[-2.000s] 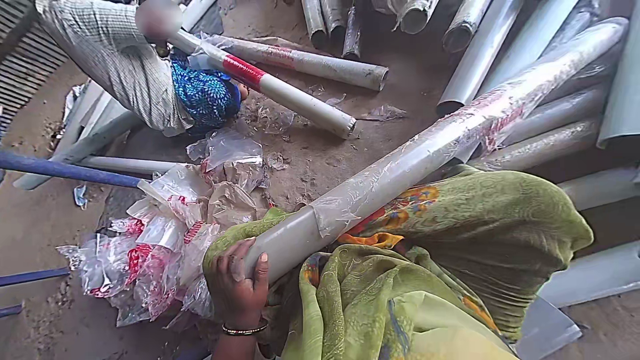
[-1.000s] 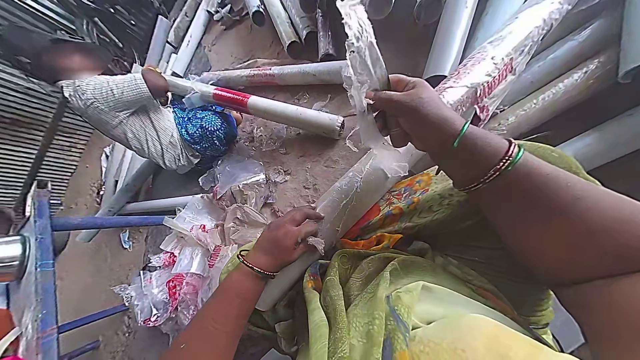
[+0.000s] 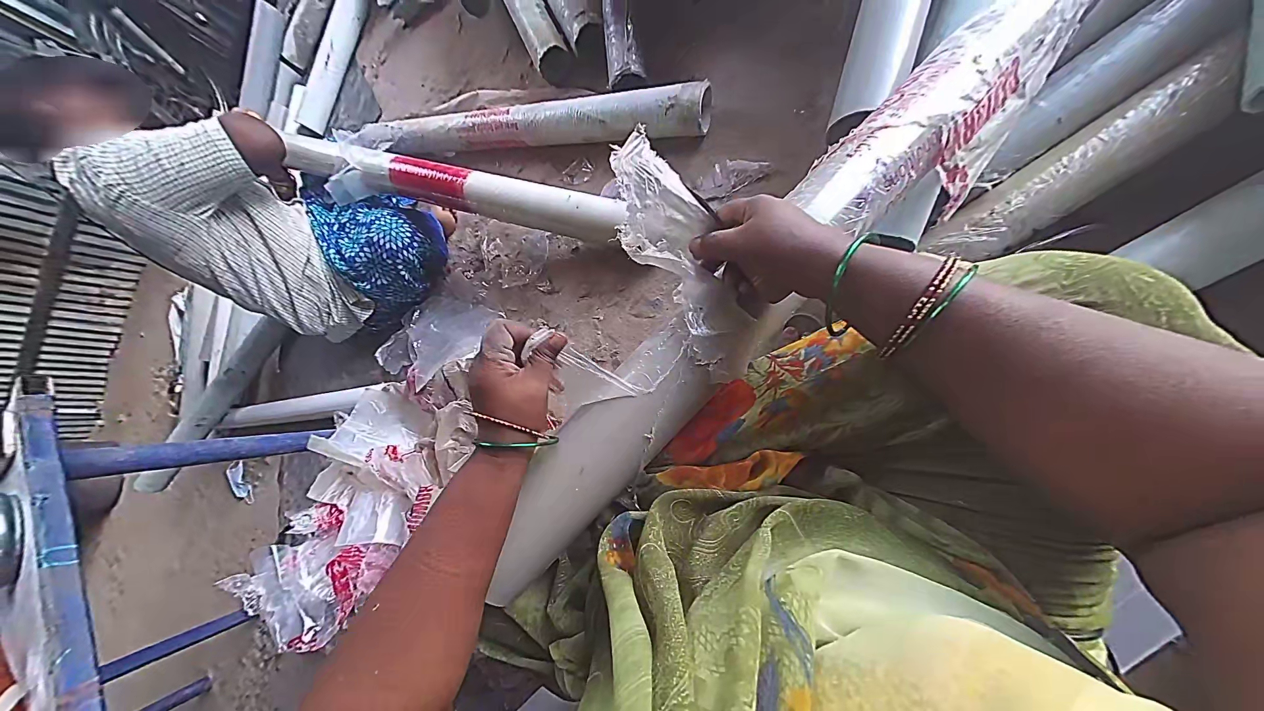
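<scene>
A large grey-white plastic pipe (image 3: 592,474) slants across my lap from lower left to upper right. Clear plastic film with red print (image 3: 948,118) still wraps its upper part, while its lower part is bare. My left hand (image 3: 513,380) is closed on a stretched strip of clear film (image 3: 592,380) that runs to the pipe. Bunched, torn film (image 3: 662,212) is gripped in my right hand (image 3: 760,247), above the pipe; a thin dark edge shows by the fingers, too little to name.
Across from me a person in a striped shirt (image 3: 197,217) holds a white pipe (image 3: 533,197) with a red band. Crumpled film (image 3: 375,494) lies on the ground at left, near a blue metal frame (image 3: 59,553). More pipes (image 3: 1066,188) lie at upper right, and another (image 3: 592,118) lies behind.
My left hand has left the pipe's surface and moved up, now pulling film taut. My right hand, out of view two seconds ago, keeps hold of the film; the bunched film has come lower.
</scene>
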